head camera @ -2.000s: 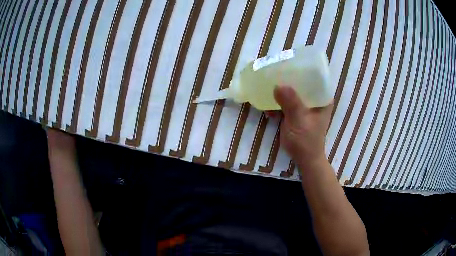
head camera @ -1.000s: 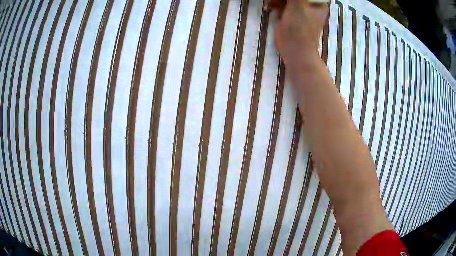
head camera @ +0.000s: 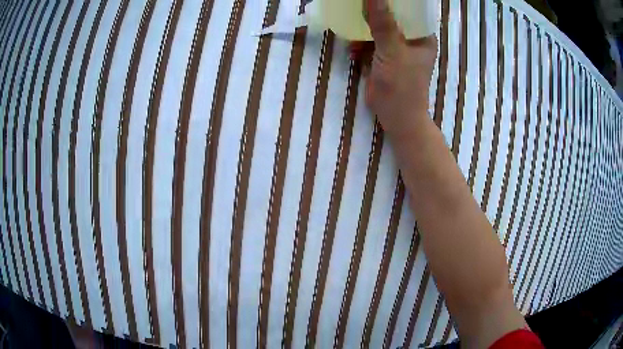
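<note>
My right hand (head camera: 399, 78) holds a translucent squeeze bottle (head camera: 338, 19) with pale yellow liquid at the top of the view, partly cut off by the top edge. Its thin white nozzle (head camera: 277, 31) points left, its tip beside a brown strip (head camera: 256, 85). Whether the tip touches cannot be told. Many parallel brown strips run across the white panel (head camera: 222, 198). My left hand (head camera: 83, 334) is a small, dim, blurred patch below the panel's near edge at the bottom left, mostly hidden.
The panel's pale far rim (head camera: 574, 51) curves along the upper right, with dark, unclear things beyond it. The near edge runs along the bottom left and bottom right against dark areas. A red sleeve (head camera: 518, 339) shows at the bottom.
Over the last second, my right hand has come back down and slightly left, bringing the bottle into view. Two seconds ago it was near the near edge. The view has shifted over the panel.
</note>
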